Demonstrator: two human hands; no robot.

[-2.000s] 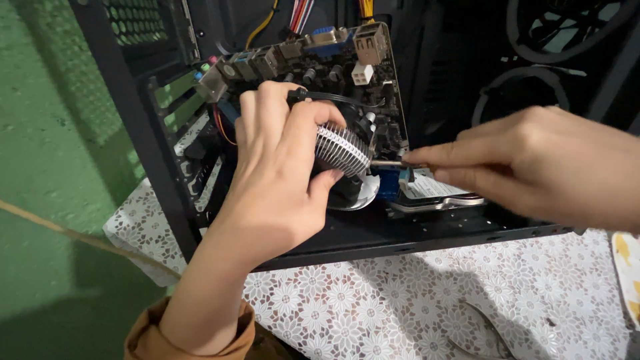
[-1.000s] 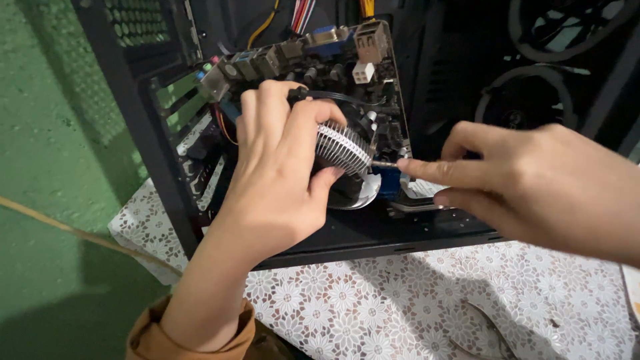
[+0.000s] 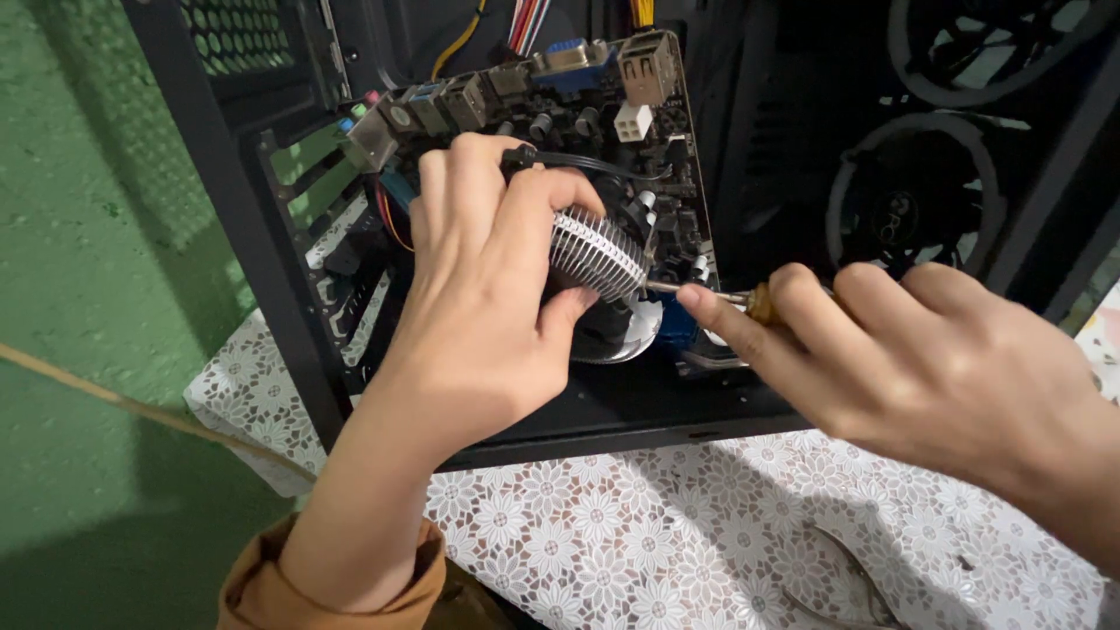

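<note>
My left hand [image 3: 490, 297] is wrapped around a round CPU cooler with metal heatsink fins [image 3: 599, 254], its thumb and index finger at the fins. The cooler stands against a tilted motherboard [image 3: 560, 114] inside a black computer case [image 3: 542, 446]. In my right hand [image 3: 910, 367] is a screwdriver [image 3: 757, 303] with an amber handle, lying nearly level. Its shaft reaches the right side of the fins, and my index finger rests along it. Where exactly the tip sits cannot be told. A black cable [image 3: 595, 164] runs above the cooler.
Case fans [image 3: 914, 197] are at the right. Coloured wires [image 3: 529, 26] hang behind the motherboard. A round metallic disc edge [image 3: 617, 354] shows below the cooler. The case stands on a white lace tablecloth [image 3: 604, 534], with pliers-like handles [image 3: 853, 569] at lower right. A green wall [image 3: 96, 219] is at the left.
My right hand's grip on the screwdriver has shifted; its amber handle now shows, and my index finger lies along the shaft. My left hand stays around the cooler.
</note>
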